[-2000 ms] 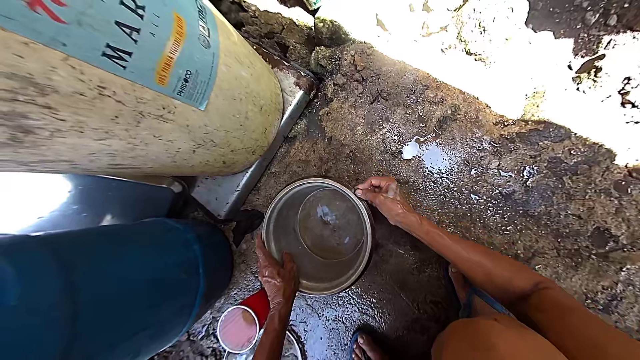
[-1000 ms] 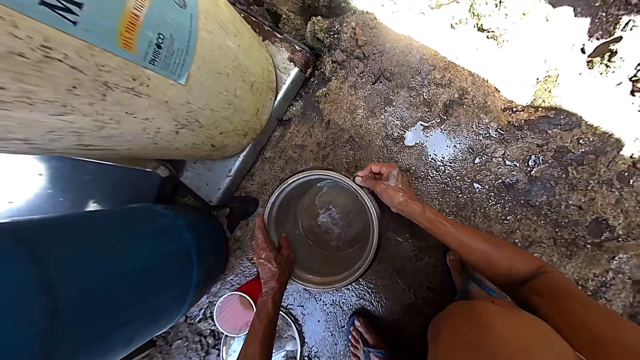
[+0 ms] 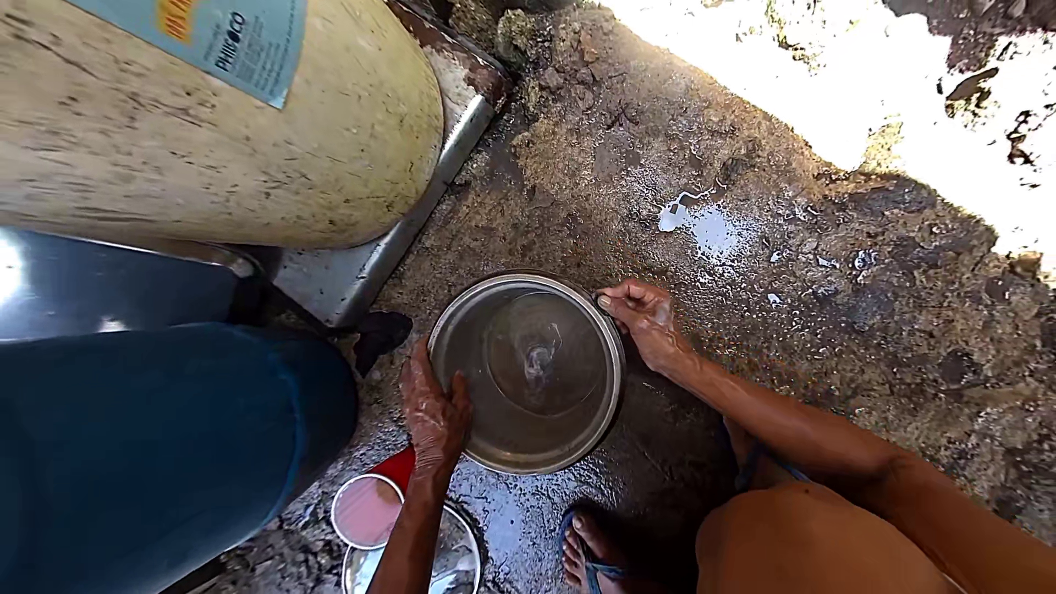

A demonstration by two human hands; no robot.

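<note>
A round metal basin (image 3: 540, 388) with water in it is held between my two hands at the middle of the view. My left hand (image 3: 436, 408) clasps its left rim, thumb over the inner side and the fingers partly hidden at the outer wall. At the upper right rim, my right hand (image 3: 643, 318) pinches the edge between thumb and fingers. Below my left forearm, a red container with a pinkish inside (image 3: 367, 511) overlaps a round metal vessel (image 3: 462, 557), which the forearm partly covers.
A large yellowish plastic container (image 3: 272, 157) with a label stands on a metal-edged platform (image 3: 429, 210) at upper left. Beneath it in view lies a dark blue drum (image 3: 157, 429). Wet, rough ground (image 3: 825, 330) with small puddles spreads right. A foot in a blue flip-flop (image 3: 590, 549) is near the basin.
The water inside the basin shows a different ripple and reflection. Both hands have stayed at the basin's rim.
</note>
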